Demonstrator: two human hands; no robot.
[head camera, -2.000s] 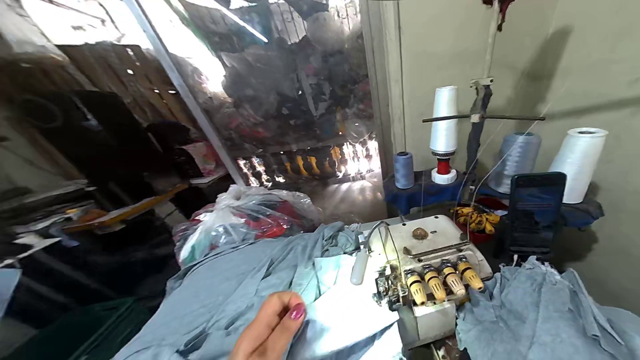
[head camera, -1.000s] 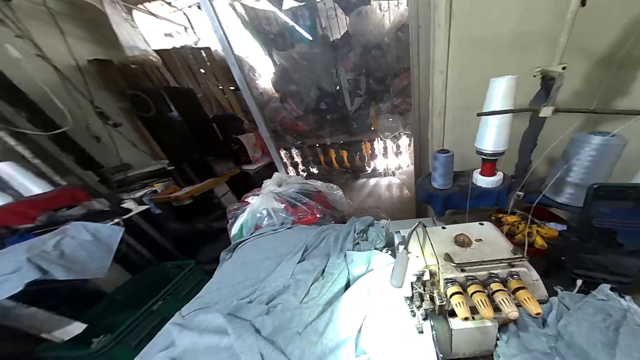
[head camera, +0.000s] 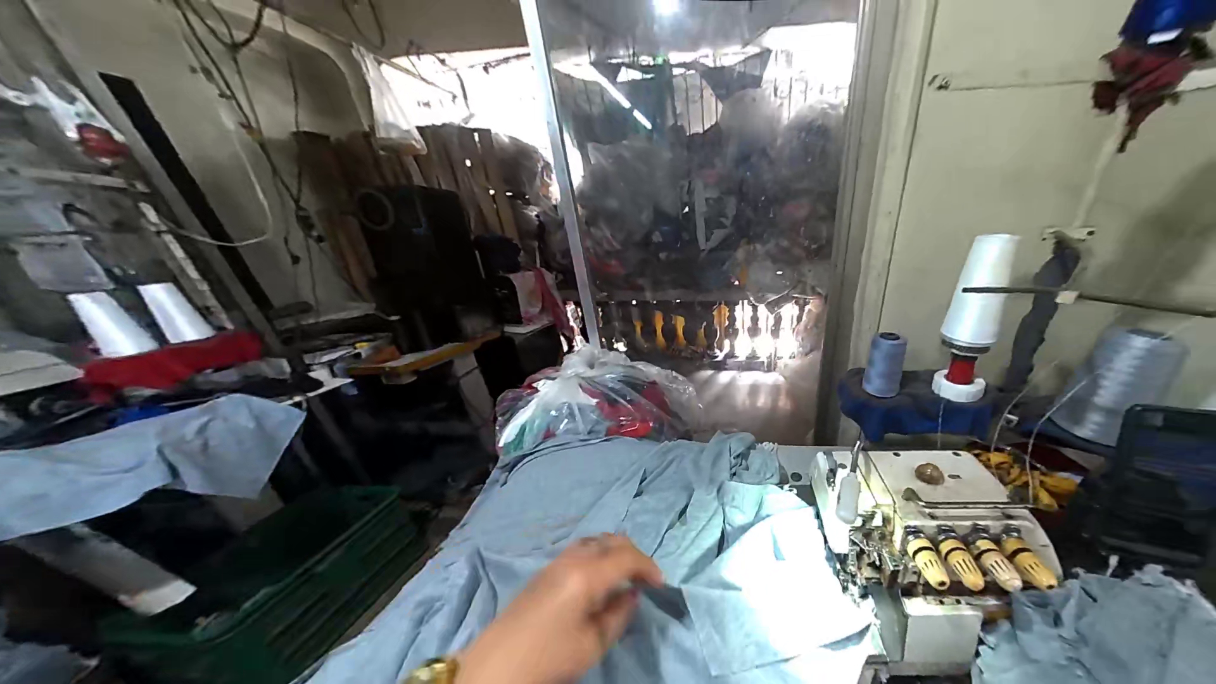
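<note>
My left hand (head camera: 579, 598), with a gold band at the wrist, is over a heap of light blue-grey fabric (head camera: 570, 484). Its fingers are curled beside a fold, and whether they pinch the cloth is not plain. Right of it, a brightly lit piece of pale blue fabric (head camera: 769, 579) lies against an overlock sewing machine (head camera: 950, 475), which has several yellow tension dials along its front. More blue-grey cloth (head camera: 1092, 627) is bunched at the machine's right. My right hand is out of view.
Thread cones (head camera: 978, 294) stand behind the machine, near a dark phone-like device (head camera: 1159, 475) at right. A clear plastic bag of cloth (head camera: 598, 399) sits beyond the heap. A green plastic crate (head camera: 275, 589) is at lower left, below a table with draped cloth (head camera: 190, 446).
My left hand, over the fabric two seconds ago and out of view one second ago, is back over the heap. The view has turned left since the first frame.
</note>
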